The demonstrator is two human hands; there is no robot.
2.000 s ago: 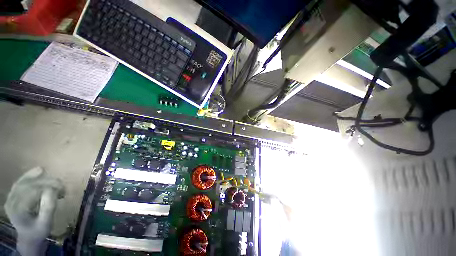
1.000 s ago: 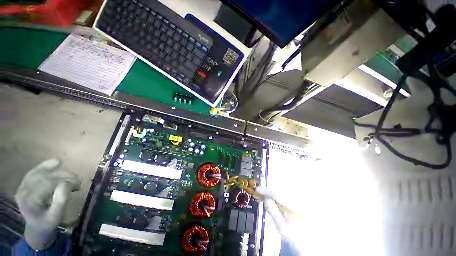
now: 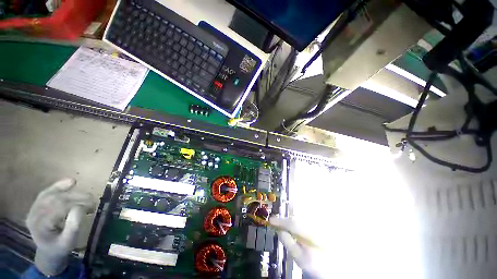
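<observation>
A large green circuit board (image 3: 188,204) lies in a dark carrier in front of me, with copper-orange toroidal inductors (image 3: 217,221) and white bars (image 3: 152,217) on it. My right hand (image 3: 289,234), gloved and partly washed out by glare, is at the board's right edge. It holds a thin yellow stick (image 3: 294,236) whose tip is at the smaller toroid (image 3: 258,212), above grey blocks; whether it touches cannot be told. My left hand (image 3: 54,220), gloved in white, is held left of the carrier with fingers curled loosely apart and nothing in it.
A metal conveyor rail (image 3: 210,131) runs behind the board. Beyond it, a green mat (image 3: 158,101) bears a written sheet (image 3: 98,77) and a black keyboard (image 3: 169,46). A monitor (image 3: 299,16) and a red bin (image 3: 65,19) are at the top. Bright glare and a slotted cabinet (image 3: 458,218) are at right.
The stick's tip has moved down from the yellow-orange parts to the small toroid, and my right hand has moved slightly lower. My left hand stays left of the board, slightly shifted in view.
</observation>
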